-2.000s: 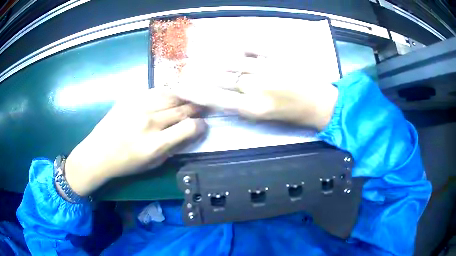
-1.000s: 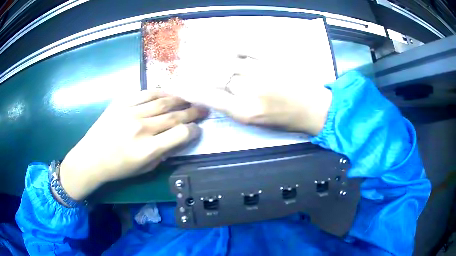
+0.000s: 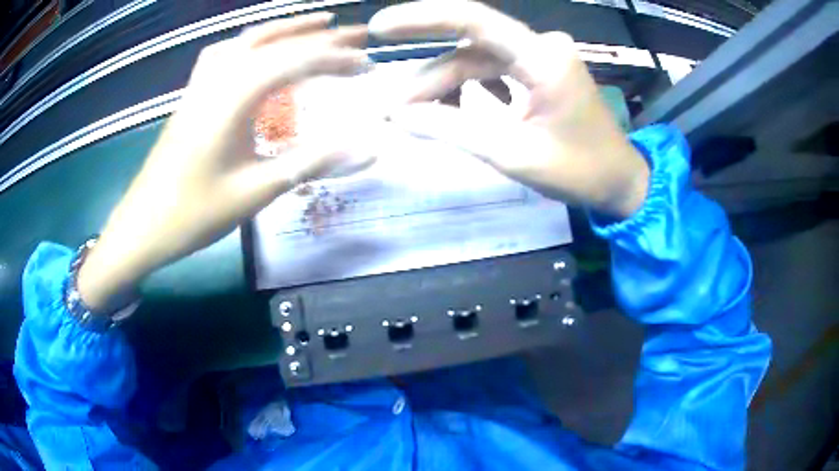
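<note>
My left hand (image 3: pixel 225 138) is raised over the left part of the white-sheeted parts tray (image 3: pixel 414 239), its fingers and thumb apart. My right hand (image 3: pixel 543 120) is raised over the right part, fingers bent toward the left hand. Glare and blur hide whether its fingertips hold a tiny part. Reddish-copper parts (image 3: pixel 275 120) lie heaped at the tray's upper left, partly behind the left hand. A looser scatter of small dark reddish parts (image 3: pixel 324 207) lies lower on the sheet. The black fixture (image 3: pixel 432 345) lies along the tray's near edge, with dark square nests and bright points in a row.
A dark-green mat (image 3: pixel 110 184) lies left of the tray. Silver rails (image 3: pixel 101 120) and dark tracks run beyond it. A grey metal beam (image 3: pixel 736 64) stands at the upper right. A crumpled whitish piece (image 3: pixel 271 420) is by the blue smock at bottom left.
Both hands have lifted from the sheet and moved up, the left opening out. Tray and fixture now appear farther left and higher in view. The lower scatter of parts is now uncovered.
</note>
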